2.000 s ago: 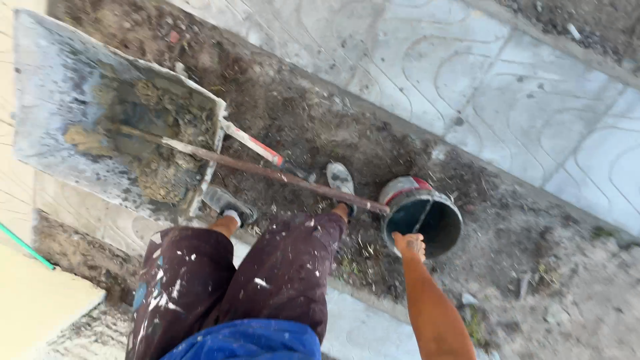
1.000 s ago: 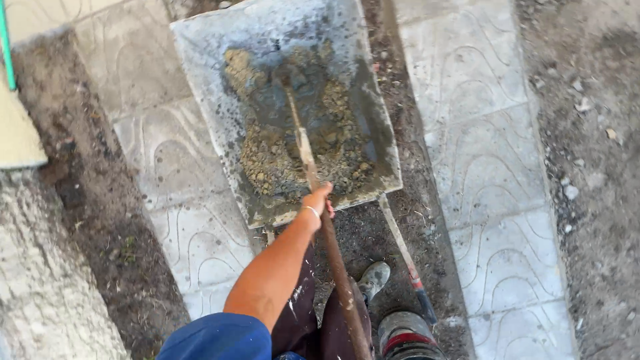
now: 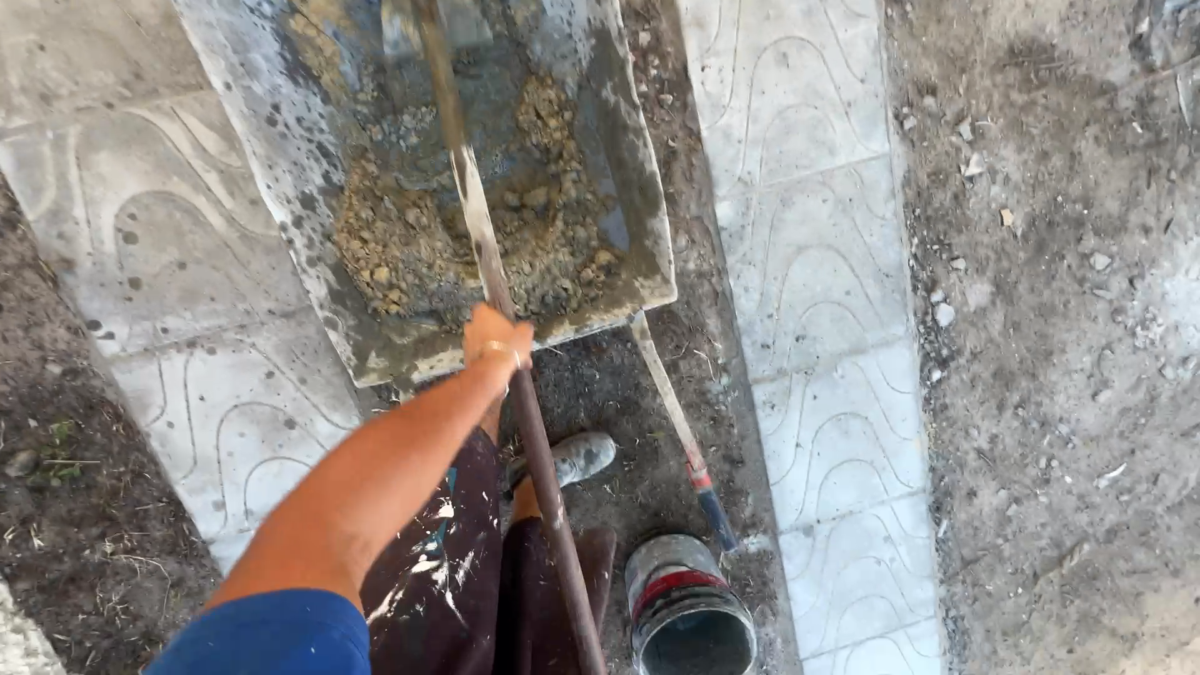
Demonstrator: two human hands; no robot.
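Note:
My left hand [image 3: 497,345], with a thin band at the wrist, is closed around the long wooden handle [image 3: 544,450] of a tool. This handle runs from the bottom edge up over a wheelbarrow tray [image 3: 647,234]. Its far end reaches into wet grey mortar [image 3: 478,84], where the tool's head is blurred and partly hidden. Clumps of brownish, gritty mix [image 3: 403,244] lie around the wet part. Below and right of the tray stands a bucket [image 3: 689,600] with a red band, its inside dark. My right hand is out of view.
One wheelbarrow handle [image 3: 675,412] with a red and black grip sticks out toward the bucket. My shoe [image 3: 581,457] is on the soil between them. Patterned paving slabs [image 3: 825,281] run along both sides, with stony soil [image 3: 1050,328] farther right.
Two seconds ago my right hand was at the bucket; it is now out of view. My left hand came onto the wooden handle by one second ago and still holds it. The view has turned.

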